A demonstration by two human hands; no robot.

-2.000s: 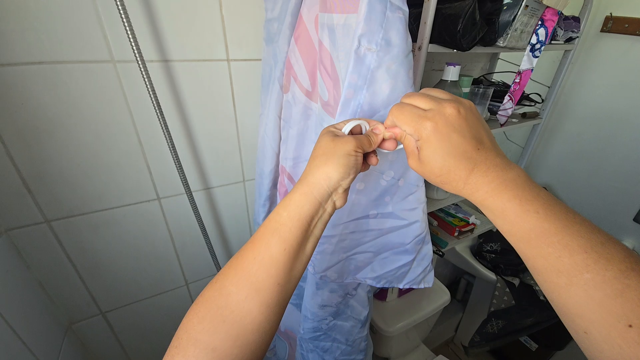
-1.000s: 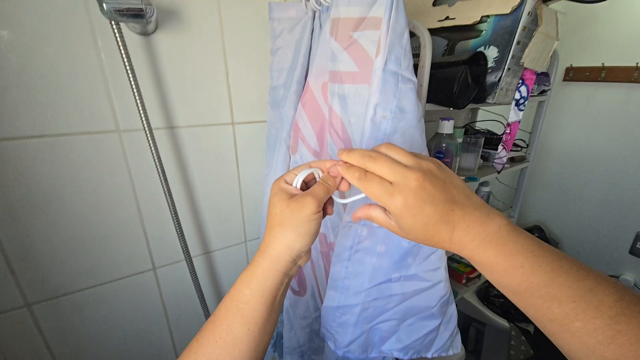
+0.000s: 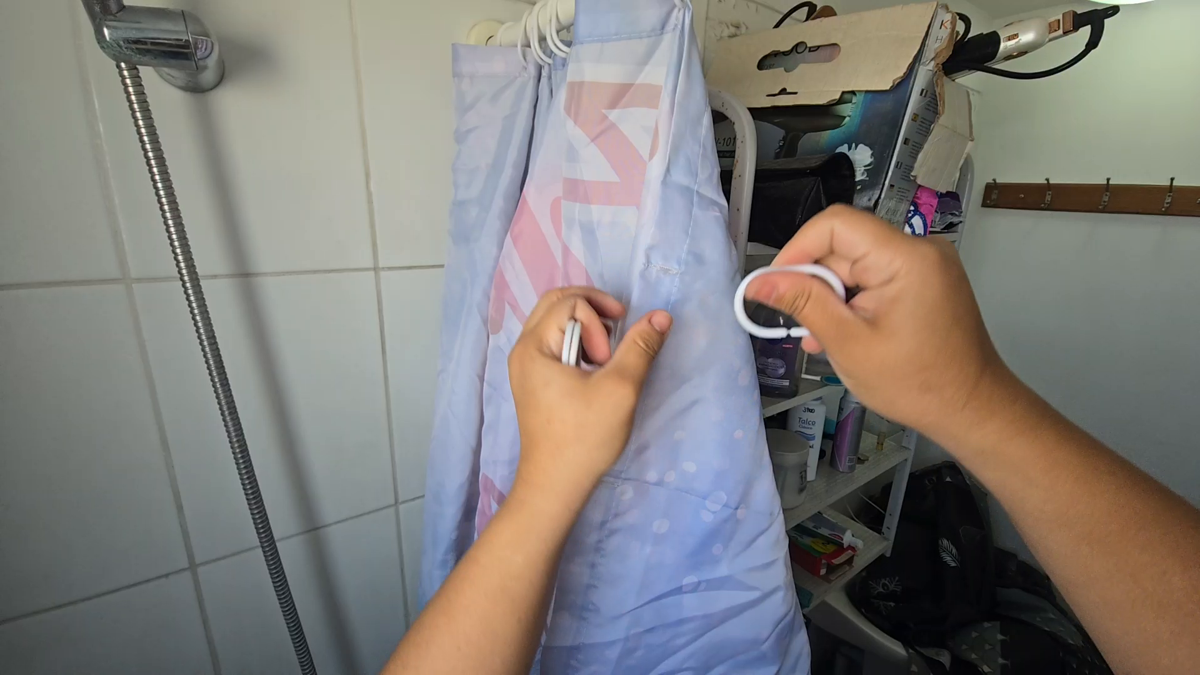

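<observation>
My right hand [image 3: 886, 314] pinches a white plastic curtain ring [image 3: 741, 305] between thumb and fingers, to the right of the curtain. Curled fingers of my left hand [image 3: 586, 384] hold more white rings [image 3: 571, 343], seen edge-on, with the thumb raised; how many is hidden. Behind both hands hangs a blue shower curtain [image 3: 694, 525] with pink lettering, gathered in folds. Several white rings [image 3: 544, 33] sit on the rod at its top left.
A chrome shower hose [image 3: 202, 337] runs down the tiled wall at left. Right of the curtain, a white shelf rack [image 3: 858, 478] holds bottles and a torn cardboard box [image 3: 825, 56]. Dark bags [image 3: 947, 562] lie below; a wooden hook rail [image 3: 1087, 198] is on the far wall.
My hands were together at the rings; now they are apart, the right one drawn away to the right with a single ring. The view has tilted upward, showing the rod's rings.
</observation>
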